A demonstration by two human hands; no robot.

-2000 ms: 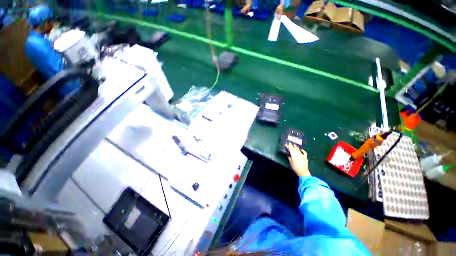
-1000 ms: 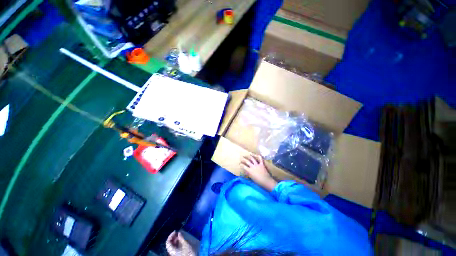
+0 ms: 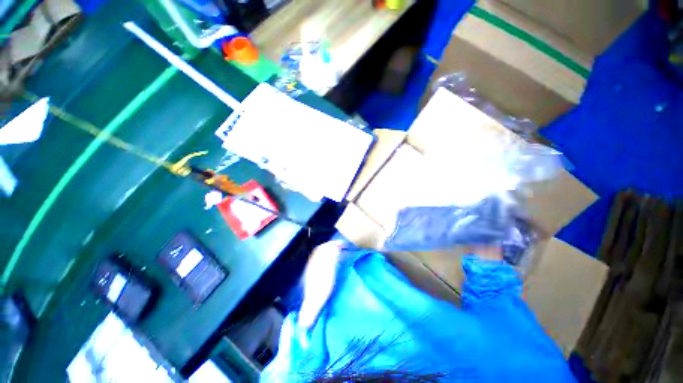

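Note:
My right hand point(image 3: 485, 251) is over the open carton point(image 3: 569, 280), mostly hidden by a dark housing in a clear plastic bag point(image 3: 438, 227) that it holds, raised and tilted. The crinkled bag spreads up and to the right over the carton. My left hand point(image 3: 322, 273) is blurred, between the bench edge and the carton; its fingers are not distinct and nothing shows in it. Two black device housings point(image 3: 193, 265) with white labels lie on the dark green bench point(image 3: 135, 198).
A red tray point(image 3: 249, 212) lies beside an orange-handled screwdriver point(image 3: 225, 183) on a yellow cord. A white sheet point(image 3: 299, 142) lies at the bench's right end. A wooden table point(image 3: 352, 34) stands beyond. Another brown carton point(image 3: 498, 67) stands behind the open one.
My right hand has moved from the carton's near edge to the right and taken hold of a bagged housing, lifting it. My left hand has moved up and right.

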